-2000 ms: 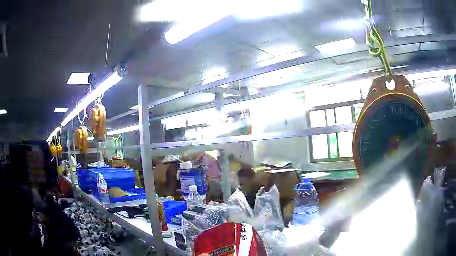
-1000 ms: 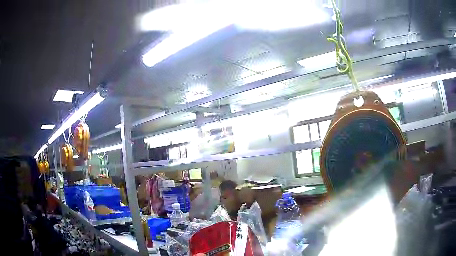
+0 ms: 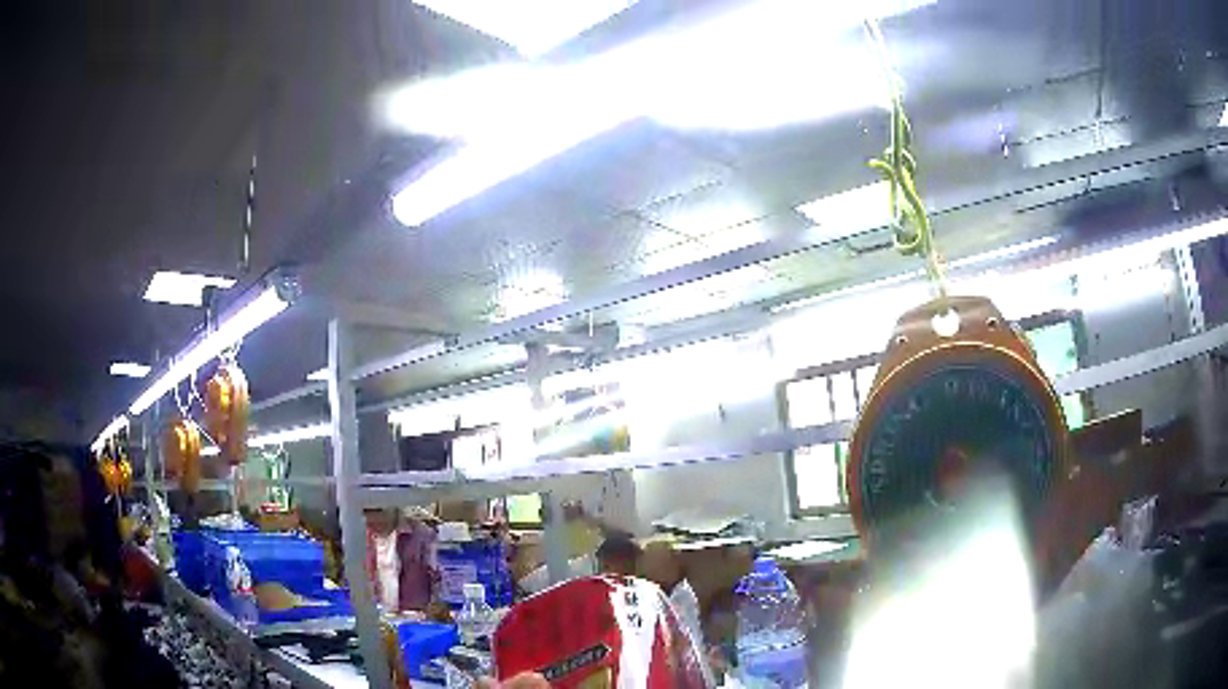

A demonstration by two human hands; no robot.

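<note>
A red packet (image 3: pixel 582 629) with dark lettering and a white and red side stands tilted at the bottom centre. A small piece of a hand, seemingly my left hand (image 3: pixel 516 681), shows at the bottom edge against the packet's lower left corner. Its fingertips appear to hold the packet; the rest of the hand is cut off. My right hand is not in view.
An orange-rimmed dark balancer disc (image 3: pixel 959 438) hangs close at the right on a yellow-green cord. A clear water bottle (image 3: pixel 770 626), blue bins (image 3: pixel 256 568) and a white shelf post (image 3: pixel 353 498) stand beyond. A person's head (image 3: pixel 617 552) shows behind.
The view has tipped upward, so the disc and shelf sit lower. The red packet has risen relative to the bottle behind it, and fingertips have appeared at its lower left.
</note>
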